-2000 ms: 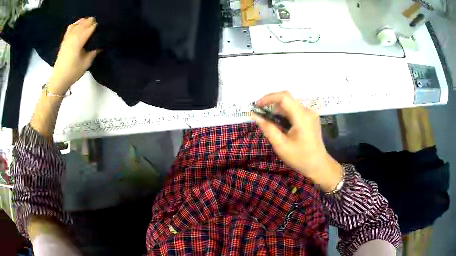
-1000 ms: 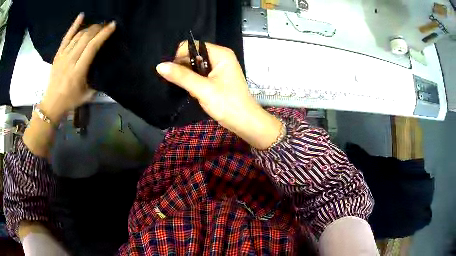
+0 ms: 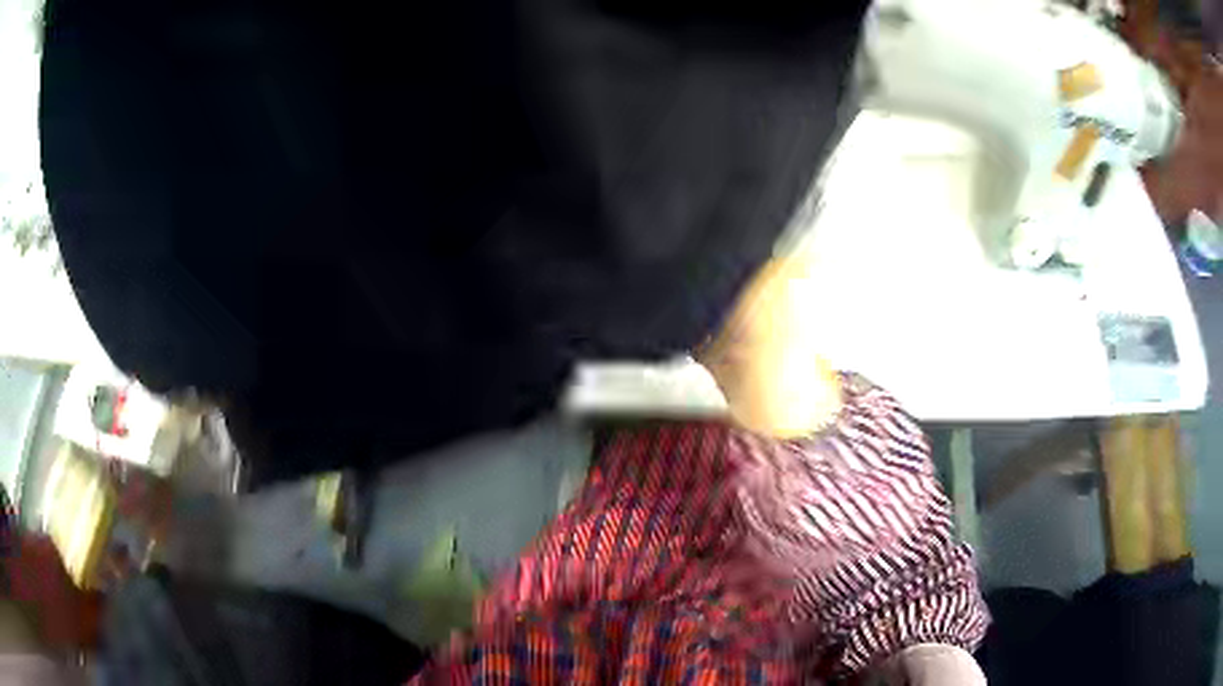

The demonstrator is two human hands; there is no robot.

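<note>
The black garment [image 3: 402, 201] is raised and spread in front of me, filling the upper left and middle of the view, blurred by motion. It covers the needle area. My right hand [image 3: 771, 349] shows only as a blurred wrist and back at the garment's right edge; its fingers are hidden behind the cloth, so I cannot tell what it holds. My left hand is not in view. The white machine bed [image 3: 912, 295] shows to the right of the garment.
The white machine head [image 3: 993, 107] stands at the upper right. The control panel [image 3: 1140, 357] is at the bed's right end. A dark heap [image 3: 1140, 623] lies at the lower right by a wooden stool [image 3: 1144, 496]. The plaid apron [image 3: 604, 576] covers my lap.
The garment has risen from the bed and now blocks much of the view. My right hand has gone behind its right edge; the snips are hidden. My left hand has left view.
</note>
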